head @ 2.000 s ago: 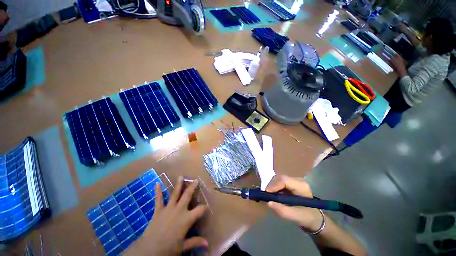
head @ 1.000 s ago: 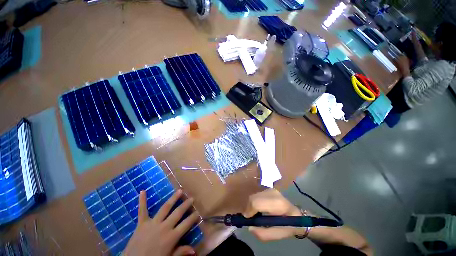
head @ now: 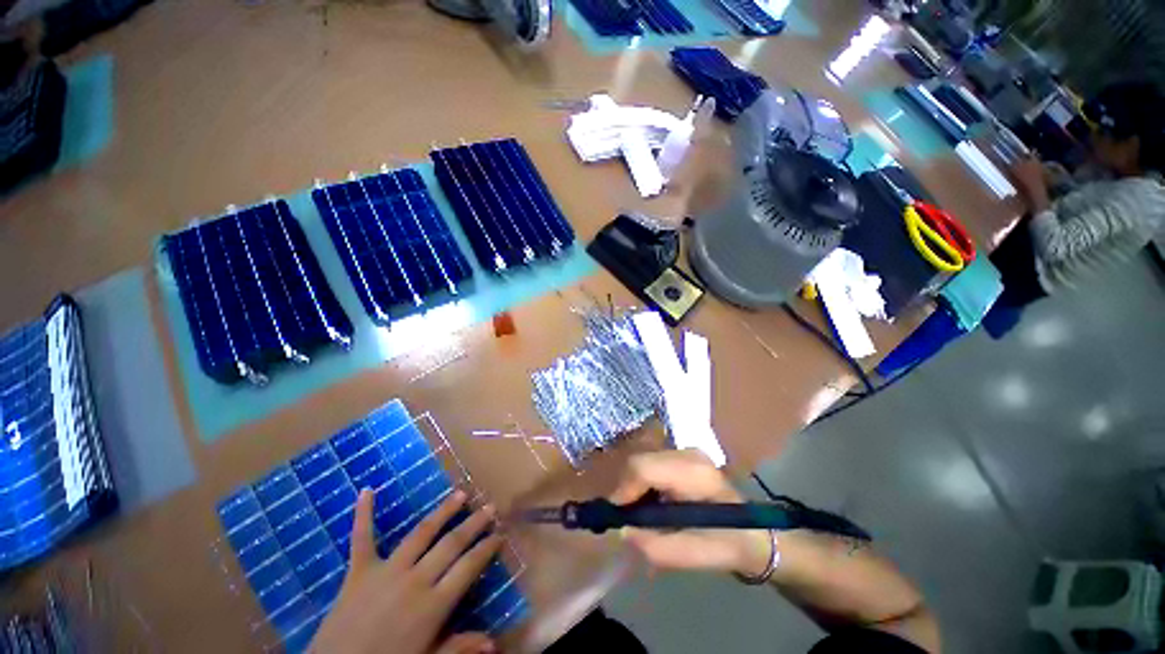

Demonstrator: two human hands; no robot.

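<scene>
A blue solar panel [head: 307, 498] with pale grid lines lies flat in front of me, with thin silvery wires along its right edge. My left hand [head: 409, 575] rests on it, fingers spread, holding nothing. My right hand [head: 684, 511] grips the black soldering iron [head: 715, 515], which points left. Its tip is at the panel's right edge beside my left fingertips; whether it touches is unclear.
A tabbing wire pile [head: 594, 396] and white strips [head: 684, 383] lie beyond my right hand. Dark cell stacks [head: 256, 294] are behind the panel. The iron stand [head: 645, 266], fume extractor [head: 779, 211] and scissors [head: 939, 236] are farther back. A finished panel stack [head: 45, 434] is left. A person [head: 1099, 211] sits right.
My left hand has moved from the panel's upper right edge down onto the panel. The soldering iron has moved left to the panel's edge, and its tip has risen slightly in the last second.
</scene>
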